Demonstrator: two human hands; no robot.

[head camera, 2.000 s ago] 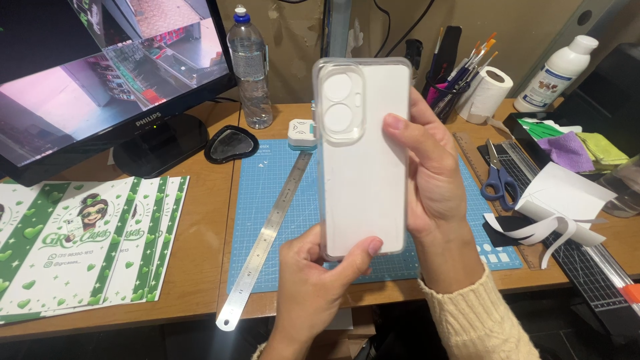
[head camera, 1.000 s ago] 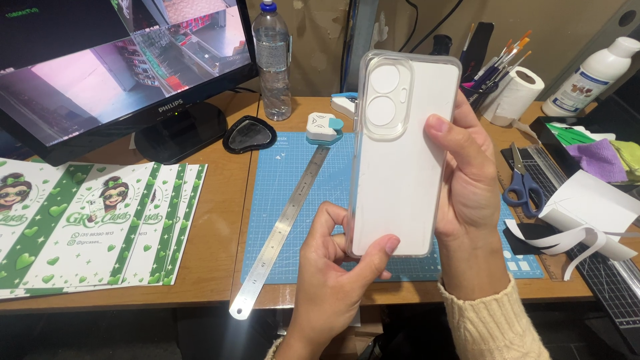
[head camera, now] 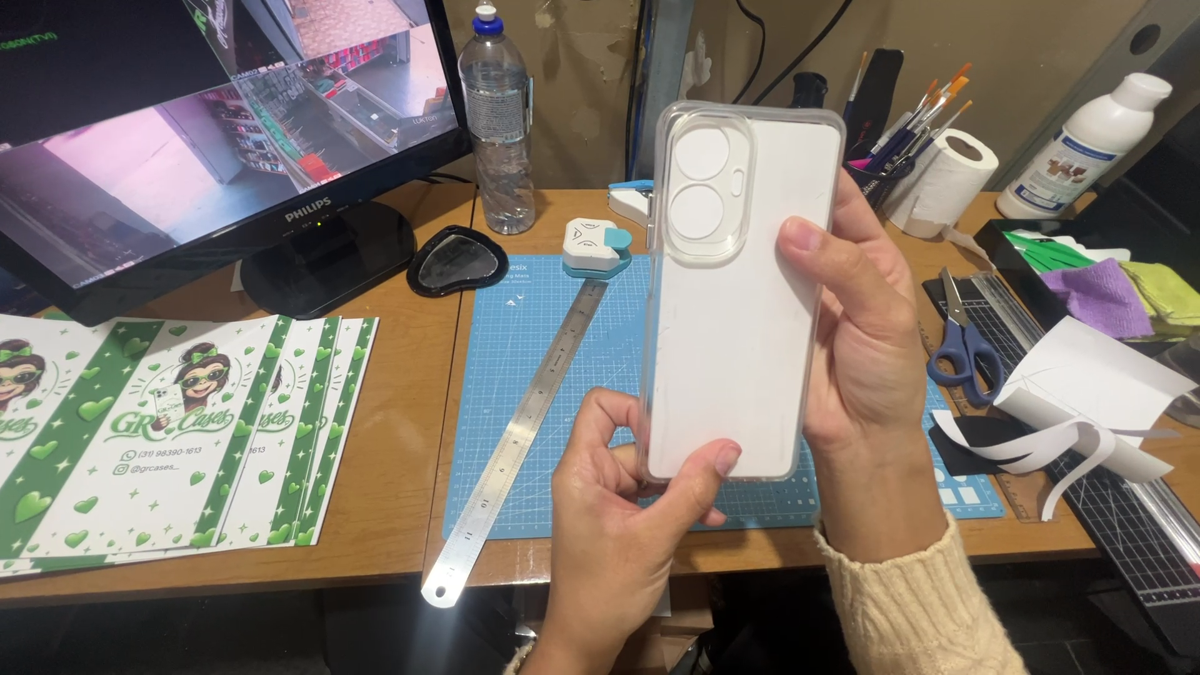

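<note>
A clear phone case [head camera: 731, 356] with a white sheet inside stands upright above the desk, its camera cutout at the upper left. My left hand [head camera: 628, 506] grips its bottom edge, thumb on the front. My right hand [head camera: 862, 309] holds its right side, thumb pressed on the white face and fingers behind. Beneath lies a blue cutting mat [head camera: 562, 412], partly hidden by the case and hands. A steel ruler [head camera: 516, 441] rests slanted across the mat's left part. Near the mat's top edge sits a white and teal corner punch [head camera: 595, 246].
Printed cards [head camera: 187, 431] and a monitor [head camera: 234, 112] are at left, with a water bottle [head camera: 499, 131] behind. To the right are blue-handled scissors [head camera: 964, 347], paper strips [head camera: 1078, 441], a paper trimmer [head camera: 1125, 525], a paper roll [head camera: 947, 178] and a white bottle [head camera: 1087, 150].
Both hands keep the same grip on the case throughout. The view has shifted somewhat.
</note>
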